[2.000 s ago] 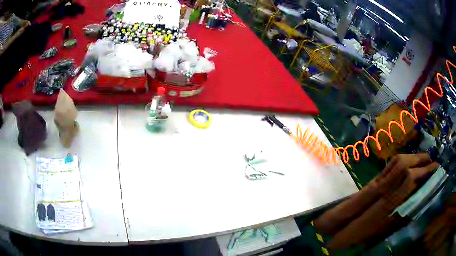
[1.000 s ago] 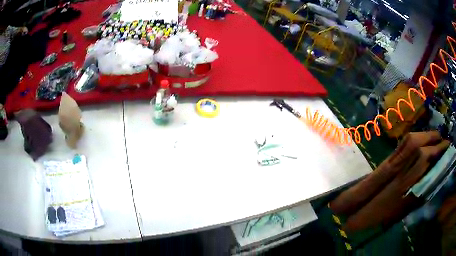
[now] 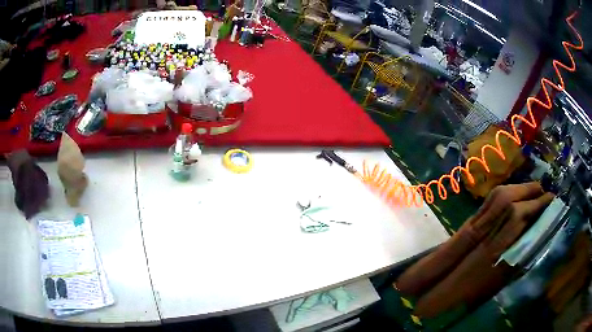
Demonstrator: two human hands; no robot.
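Observation:
Neither of my hands is in view. Nearest in front is a white table (image 3: pixel 214 259). On it lie a stack of printed sheets (image 3: pixel 73 269) at the left, a yellow tape roll (image 3: pixel 237 161), a clear bottle with a red cap (image 3: pixel 184 155), and a small pale green tangle (image 3: pixel 315 220). A black air tool (image 3: pixel 337 159) lies at the right, joined to a coiled orange hose (image 3: pixel 415 192). A brown garment (image 3: pixel 477 249) hangs at the right, blurred.
A red cloth (image 3: pixel 298 110) covers the far part, with plastic-bagged red tubs (image 3: pixel 137 122) and many small coloured items. Two cloth pieces, dark (image 3: pixel 29 185) and tan (image 3: pixel 71 170), stand left. A drawer unit (image 3: pixel 328 308) sits below the table edge.
The camera view has shifted, so the table things sit further left and slightly lower in the picture than one second ago. No object has visibly moved on the table.

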